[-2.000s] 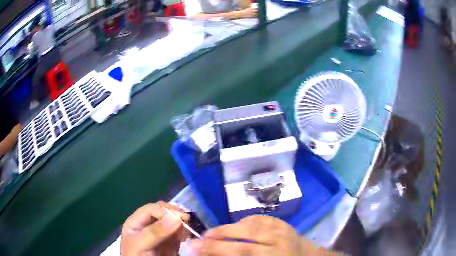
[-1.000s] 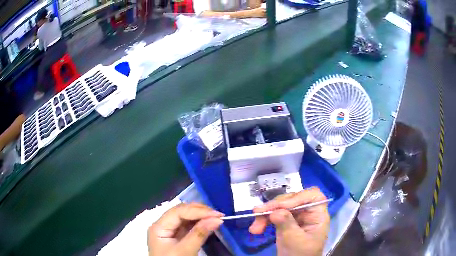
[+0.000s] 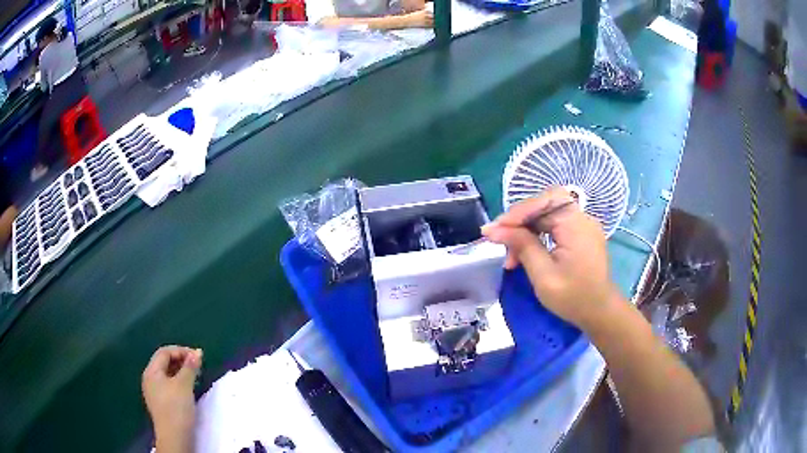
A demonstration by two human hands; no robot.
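My right hand [image 3: 566, 257] holds a thin rod [image 3: 522, 223] between thumb and fingers, its tip over the front edge of the open top of the screw feeder [image 3: 442, 283]. The feeder is a grey-white box with a metal head in front, standing in a blue tray [image 3: 332, 310]. My left hand [image 3: 171, 389] is raised at the lower left, fingers curled with the tips close together. Whether it pinches something tiny cannot be told.
A white desk fan [image 3: 566, 172] stands right of the feeder. A clear bag [image 3: 332, 226] lies behind the tray's left side. A black electric screwdriver [image 3: 332, 411] and small black parts [image 3: 265, 445] lie on the white mat [image 3: 239, 403]. A white parts tray [image 3: 84, 199] is across the belt.
Both hands held the rod over the tray's front; now the left has let go and moved left. The right has carried the rod up to the feeder's open top.
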